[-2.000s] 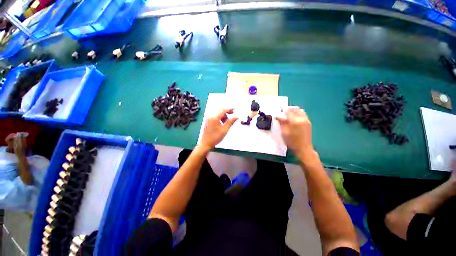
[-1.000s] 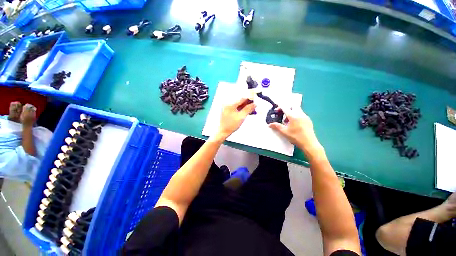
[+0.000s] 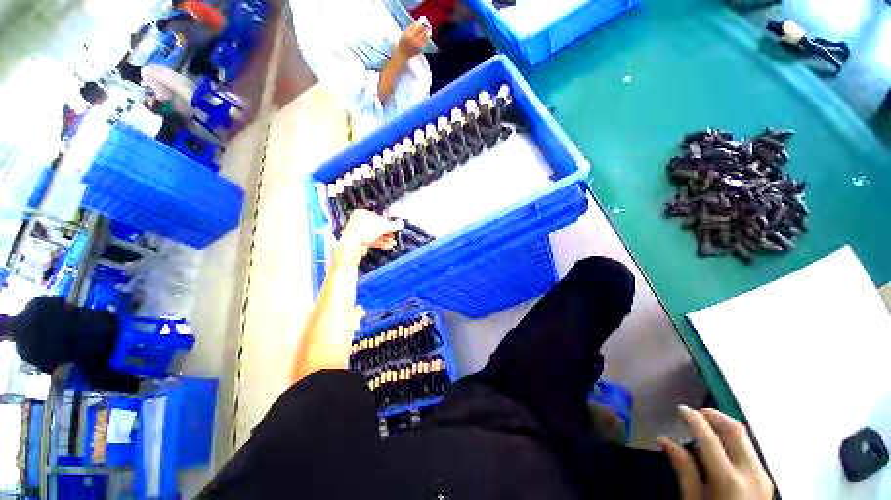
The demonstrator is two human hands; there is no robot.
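My left hand is inside the near-left blue tray, its fingers closed around the pale end area of a black-and-pale unit; the fingers partly hide it. A row of black-and-pale units lies along the tray's far side, pale ends outward, on a white liner. My right hand is at the bench's front edge beside the white sheet, fingers apart, with nothing seen in it; it is cut off by the bottom edge. A black pad lies on the sheet.
A heap of small black parts lies on the green bench. Another blue tray stands at the top, and a lower blue tray holds packed units. A seated person is beyond the near tray. Stacked blue crates stand left.
The view has swung left and down. My left hand has moved from the white sheet into the near-left tray. My right hand has left the black pad and is at the bench edge.
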